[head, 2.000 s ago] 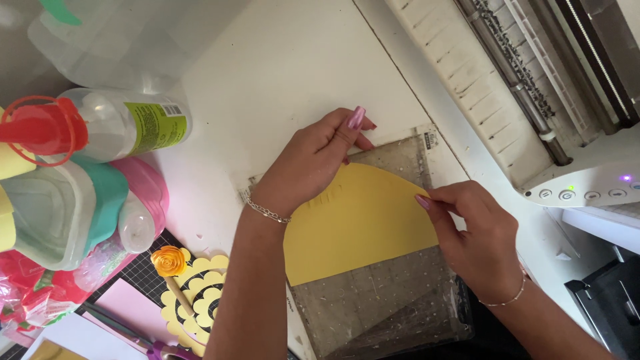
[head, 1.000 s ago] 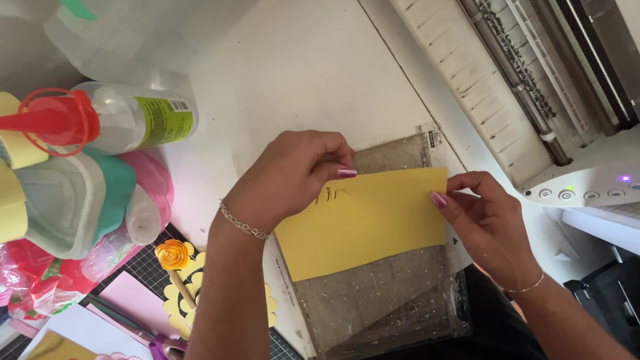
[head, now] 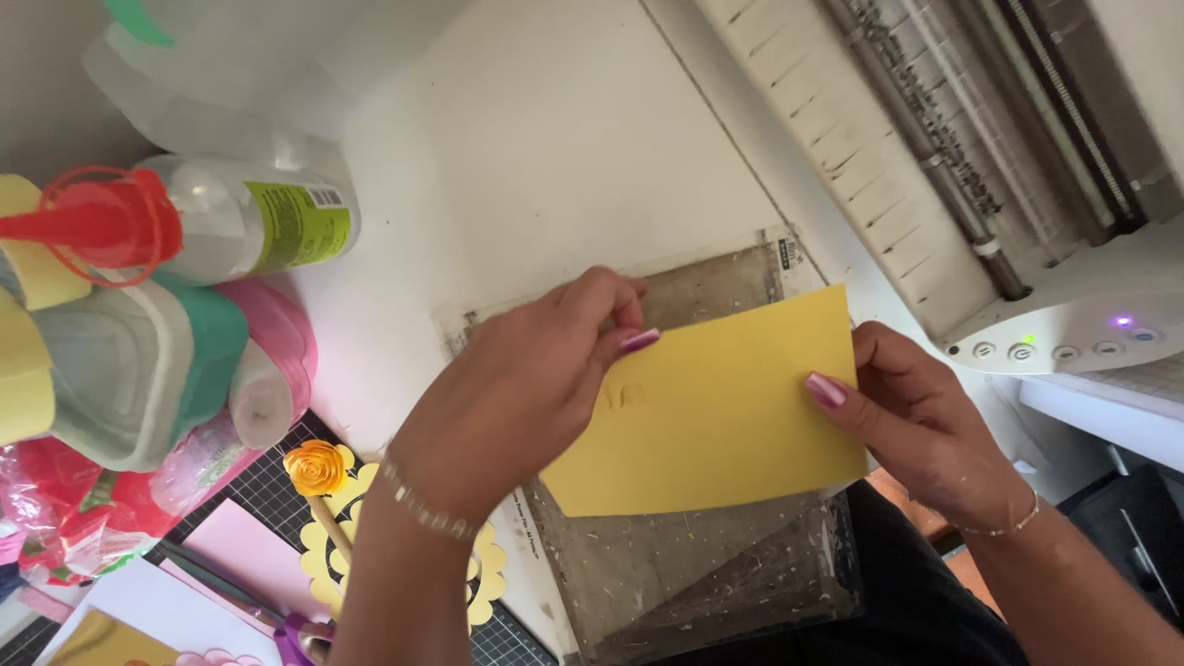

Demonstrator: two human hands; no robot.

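A sheet of yellow paper (head: 721, 416) is held between my two hands, above a worn, grimy cutting-machine mat (head: 703, 573) speckled with bits. My left hand (head: 527, 388) pinches the sheet's upper left edge, the thumb on its face; the other fingers are partly hidden. On the right edge, my right hand (head: 906, 425) grips the sheet with the thumb in front and fingers behind. Faint marks show on the paper near my left hand. The sheet's left part is partly covered by that hand.
A cutting machine (head: 1064, 342) with rollers stands at upper right. Along the left are a red-capped glue bottle (head: 301, 227), a teal-sided container (head: 208, 356), scissors (head: 296, 638), an orange paper rose (head: 316, 467) and yellow scalloped cutouts (head: 486, 573) by a black gridded mat (head: 504, 638).
The yellow sheet was bowed with a curved top edge two seconds ago; it is now flatter and tilted, its right end raised. Both hands still hold it.
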